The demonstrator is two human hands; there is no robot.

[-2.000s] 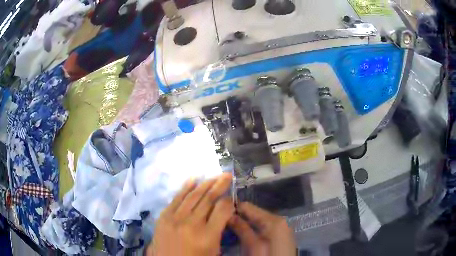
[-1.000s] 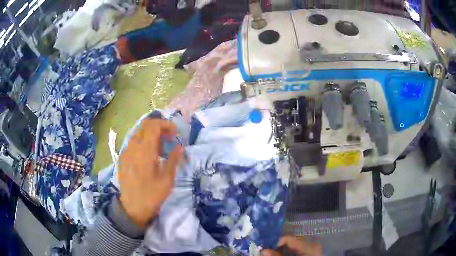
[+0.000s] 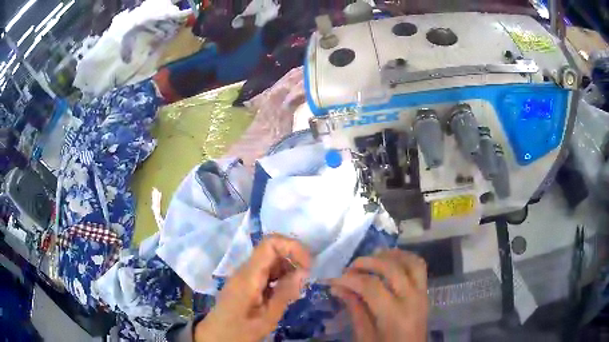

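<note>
The garment piece [image 3: 304,197] lies left of the overlock machine's needle area, mostly pale reverse side up, with dark blue floral cloth showing near my hands. Its right edge reaches the presser foot area beside the bright lamp spot. My left hand [image 3: 264,287] is at the near edge, its thumb and fingers pinching the cloth. My right hand [image 3: 384,294] is close beside it on the right, fingers bent over the floral part and pinching its edge. The overlock machine [image 3: 427,73] stands behind and to the right. The exact fold between my fingertips is blurred.
A floral garment pile [image 3: 110,147] with a checked strip [image 3: 90,234] lies at left. An olive-green surface [image 3: 180,147] and pink-beige cloth [image 3: 270,113] lie beyond the work. Ruled markings [image 3: 464,292] and a dark pointed tool [image 3: 578,257] are at right.
My left hand has moved from the pale cloth at left down and right to the near edge. My right hand has risen beside it. The floral part is now mostly covered by pale cloth and hands.
</note>
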